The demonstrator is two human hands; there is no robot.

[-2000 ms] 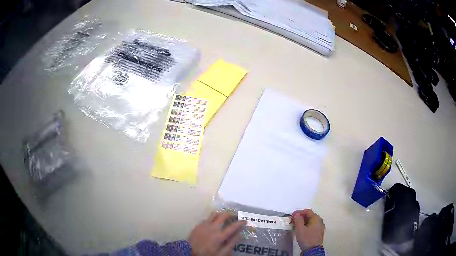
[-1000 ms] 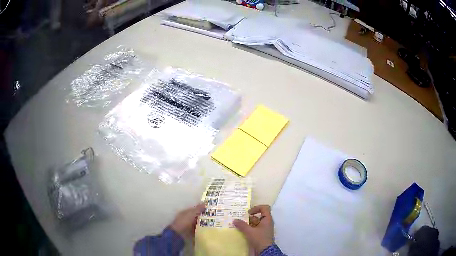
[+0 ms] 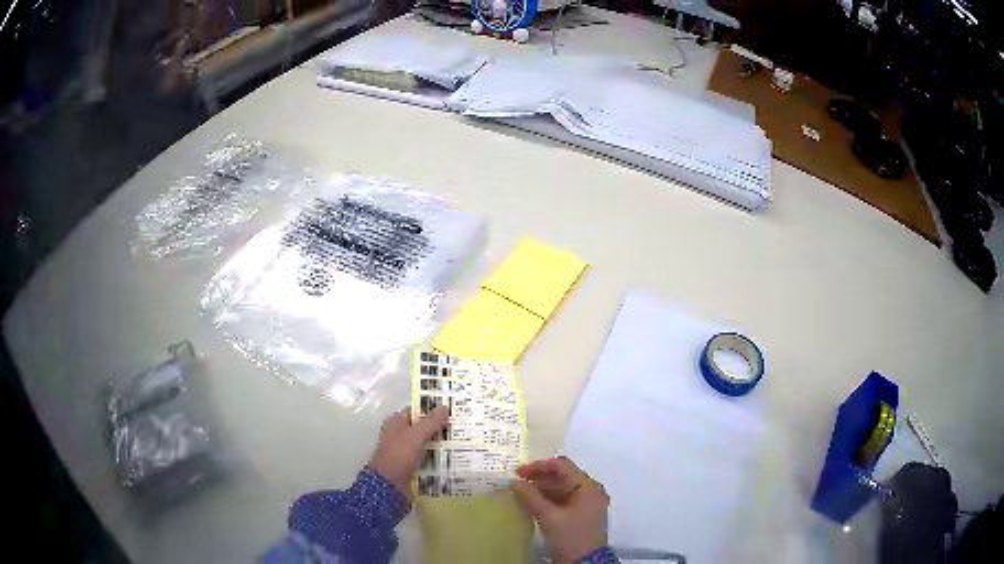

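Observation:
A barcode sticker sheet (image 3: 473,413) with a yellow backing is held in front of me, its lower end hanging toward the bottom edge. My left hand (image 3: 410,449) grips its left side, with the thumb on the printed rows. My right hand (image 3: 561,501) pinches the lower right edge of the printed part at a sticker strip; I cannot tell if the strip is lifted. Folded yellow backing sheets (image 3: 534,281) lie just beyond. White paper (image 3: 650,441) lies at the right, with a blue tape roll (image 3: 732,364) on it.
Clear polybags (image 3: 330,297) and crumpled plastic (image 3: 204,193) lie at the left. A packed bag (image 3: 160,424) is at the lower left. A blue tape dispenser (image 3: 857,446) and black bag (image 3: 917,512) are at the right. Large paper sheets (image 3: 628,116) lie on the far side.
Two seconds ago my hands were on a grey bag in clear plastic; since then they have moved to the sticker sheet. In the last second my right hand has shifted to its lower right edge.

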